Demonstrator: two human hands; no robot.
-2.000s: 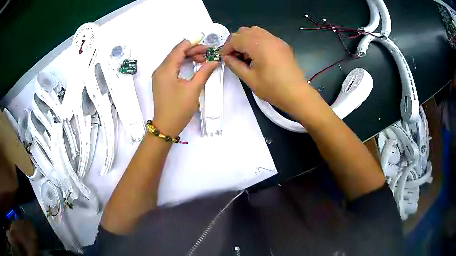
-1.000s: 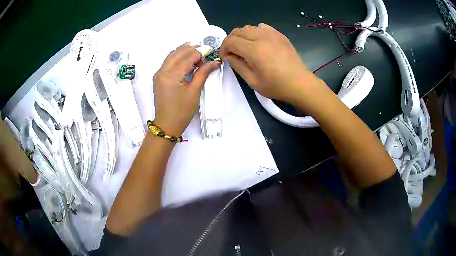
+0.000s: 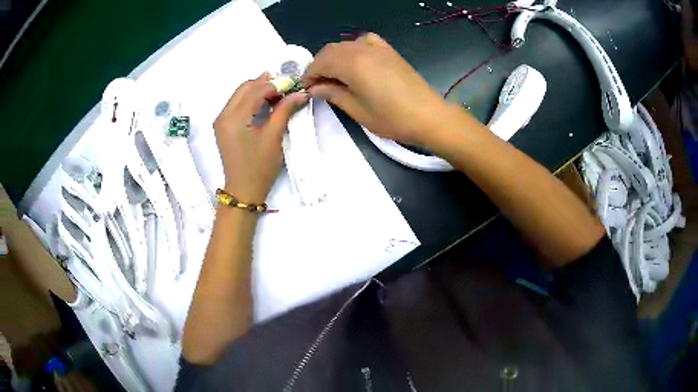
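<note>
A small green circuit board is held between my two hands over the round end of a white open half shell, which lies on the white paper. My left hand grips the board from the left, with a pale covering on one fingertip. My right hand pinches at the board's right side; what its fingertips hold is hidden. A curved white arm lies on the dark bench at the right, partly under my right forearm, with a thin dark red wire running near it.
Another shell with a green board lies left of my left hand. A tangled pile of white shells covers the paper's left part. More curved arms with red and black wires lie at upper right. White arms fill a carton at right.
The view has shifted, so the bench items appear further left or higher. Both hands remain together at the board, and the board is now more covered by the fingers.
</note>
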